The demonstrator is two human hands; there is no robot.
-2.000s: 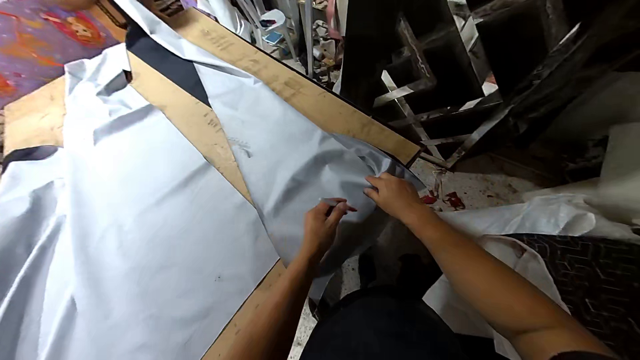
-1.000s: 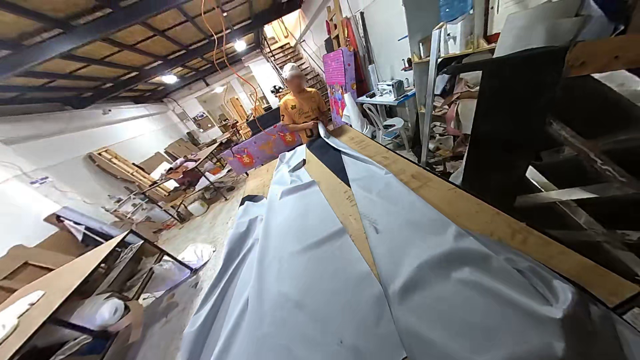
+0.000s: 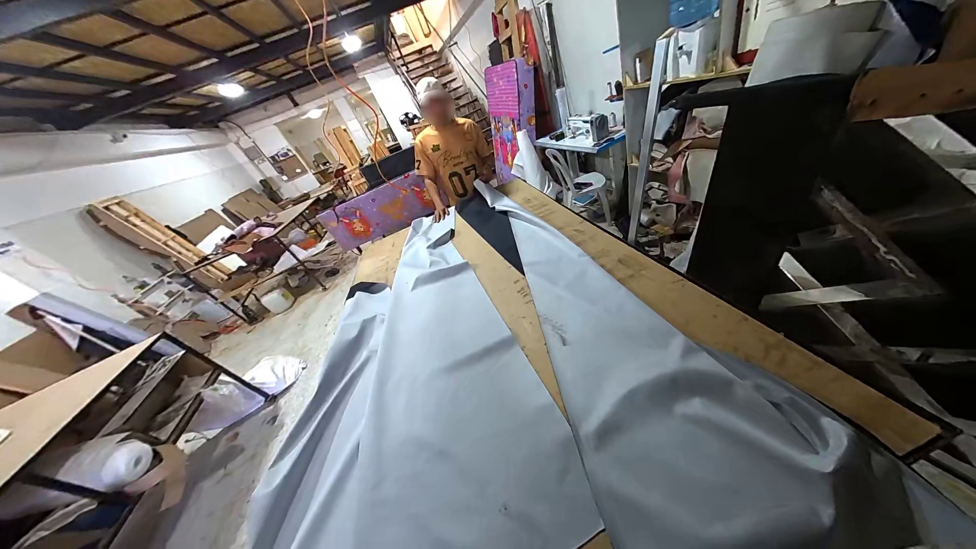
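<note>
Neither of my hands shows in the head view. A large light-grey sheet of fabric (image 3: pixel 457 381) covers the left and middle of a long wooden worktable (image 3: pixel 648 305) and hangs over its left side. Another grey sheet (image 3: pixel 656 396) lies along the right, bunched in folds toward the near right corner. Between the two, a narrow wedge of bare wood shows. At the far end a black piece of material (image 3: pixel 492 232) lies between them. A person in an orange shirt (image 3: pixel 455 156) stands there, one hand (image 3: pixel 441 214) at the far edge of the left sheet.
Dark frames with pale slats (image 3: pixel 846 293) stand close on the right. A sewing machine (image 3: pixel 587 126) and a white plastic chair (image 3: pixel 583 183) are behind the table. At left are a wood-topped bench (image 3: pixel 69 389), a white roll (image 3: pixel 114 463) and a plastic bag (image 3: pixel 263 377) on the floor.
The view has swung up from the near end of the table to the room. Both my hands, at the right sheet's near end two seconds ago, are out of view.
</note>
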